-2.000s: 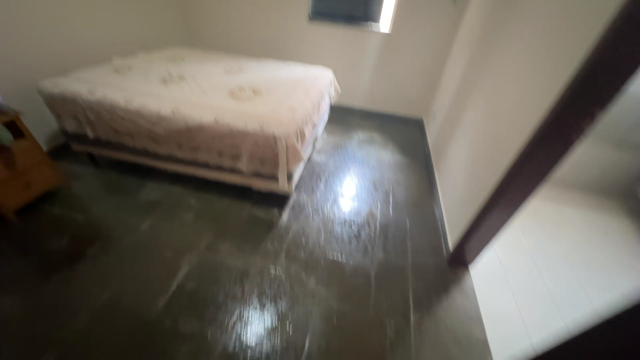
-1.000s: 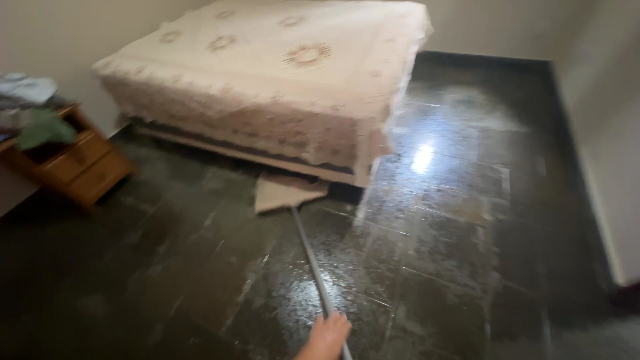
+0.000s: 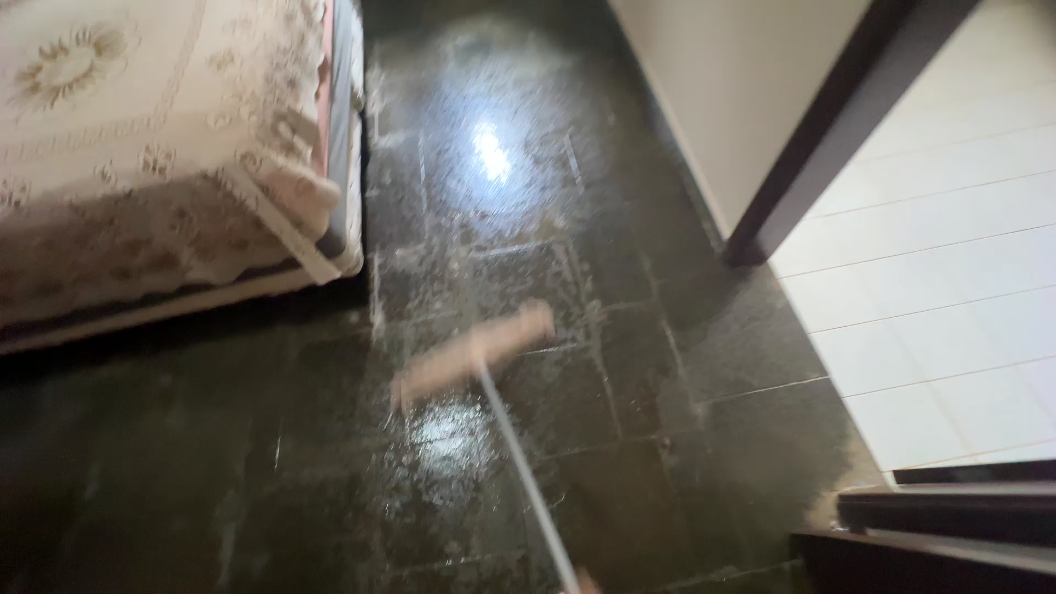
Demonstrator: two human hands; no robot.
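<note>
A mop or squeegee with a light brown cloth-covered head [image 3: 474,351] lies across the dark, wet-looking floor, blurred. Its thin pale handle [image 3: 524,470] runs down to the bottom edge. There, what appears to be my left hand [image 3: 583,582] is shut on the handle, mostly cut off by the frame. My right hand is out of view. Left of the mop head stands a bed with a cream patterned bedspread [image 3: 165,157], its near corner reaching toward the head.
The dark slab floor [image 3: 709,330] has glossy patches. A dark door frame [image 3: 813,140] stands at the right, at the end of a pale wall [image 3: 726,91]. Beyond it lies white tiled floor [image 3: 932,313]. Dark edges of a piece of wood [image 3: 949,511] fill the lower right corner.
The mop head was at the foot of the bed a second ago; now it is on the floor right of the bed's corner. The view has swung right and down.
</note>
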